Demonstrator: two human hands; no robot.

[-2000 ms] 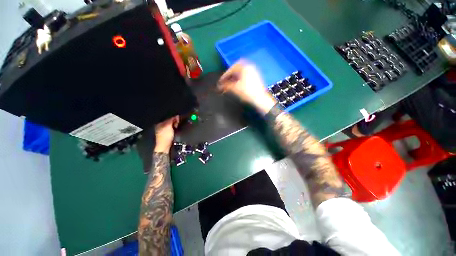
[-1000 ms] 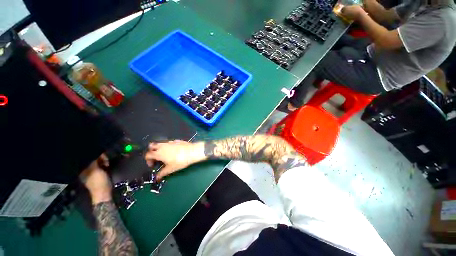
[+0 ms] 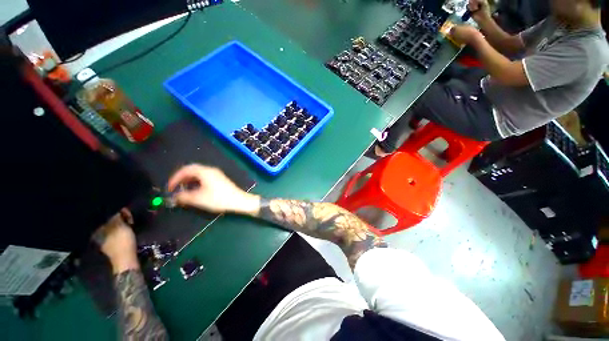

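Note:
My right hand (image 3: 204, 190) is at the machine's lower edge beside the green indicator light (image 3: 157, 201), fingertips pinched around a small dark module (image 3: 187, 185), mostly hidden by the fingers. My left hand (image 3: 117, 238) is under the edge of the black machine (image 3: 60, 153); its fingertips are partly hidden, so its grip cannot be told. Several loose black modules lie on the bench and mat near my left hand, one (image 3: 191, 268) apart from the others. More modules stand in rows at the near end of the blue bin (image 3: 180, 90).
An amber bottle (image 3: 120, 110) stands beside the machine. Black parts trays (image 3: 369, 70) lie at the back right. A red stool (image 3: 409, 183) is right of the bench. Another person (image 3: 527, 80) sits at the right. A dark clump of parts (image 3: 47, 291) lies by the white label.
The view has swung right since the first frame. My right hand has moved from beside the bin to the loose modules, then up to the green light. My left hand stays by the machine.

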